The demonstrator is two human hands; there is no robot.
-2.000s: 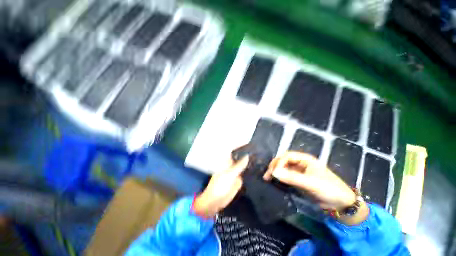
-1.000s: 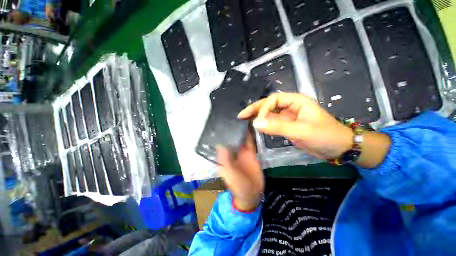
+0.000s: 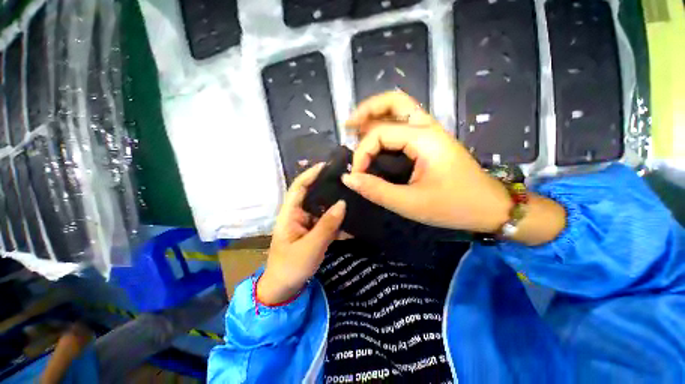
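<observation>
A black phone housing point(image 3: 383, 225) is held over the bench edge against the dark striped shirt; its outline is hard to see. My left hand point(image 3: 297, 236) grips its left end between thumb and fingers. My right hand point(image 3: 420, 165) is over the housing, thumb and index fingertips pinched together at its upper left part; whether a tiny strip is between them cannot be told. The whitish blister tray point(image 3: 218, 161) lies behind my hands with several black housings point(image 3: 496, 90) in its pockets.
Stacked filled trays point(image 3: 82, 135) with shiny clear edges are at the left. A pale yellow liner sheet point(image 3: 667, 90) is at the far right. A blue stool point(image 3: 154, 274) and a cardboard carton point(image 3: 244, 266) are below the bench. Another person's hand point(image 3: 67, 352) shows at lower left.
The housing has come down from over the tray to the front edge, near my body. My left hand moved down and left; my right fingertips closed into a pinch. The view has shifted.
</observation>
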